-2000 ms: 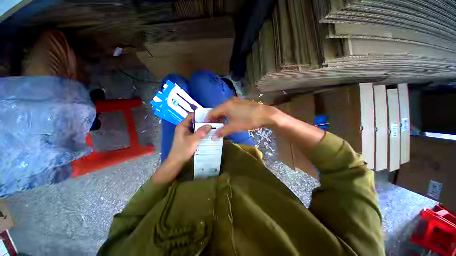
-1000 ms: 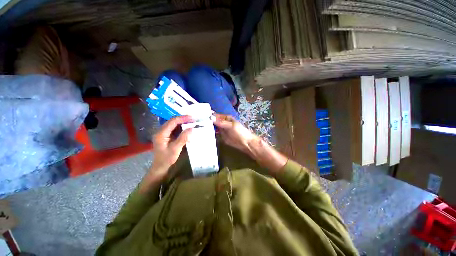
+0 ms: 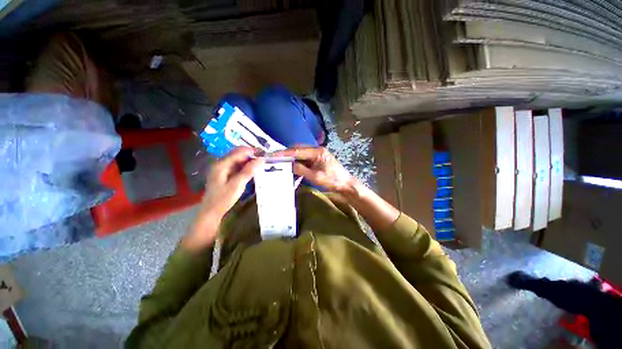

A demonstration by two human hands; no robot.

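Observation:
A retail box [image 3: 276,204] with its plain white back up lies over my lap, its end flap towards my knees. My left hand [image 3: 232,174] grips the upper left corner of the box. My right hand [image 3: 324,169] has its fingers on the upper right corner, at the flap. A fanned stack of blue-and-white retail boxes [image 3: 235,133] rests on my thigh just beyond my hands. Whether a cable is inside the box in my hands cannot be seen.
An open inner carton [image 3: 464,177] with a row of blue box edges stands at the right, beside closed pale cartons [image 3: 505,167]. Flattened cardboard sheets [image 3: 409,48] rise at the upper right. A red stool [image 3: 181,163] is at the left. A person's dark-clad leg [image 3: 580,296] shows at the lower right.
The flap end, standing up a second ago, is now folded down between my fingers. Two seconds ago my right hand was over the box top. A dark leg has come in at the lower right.

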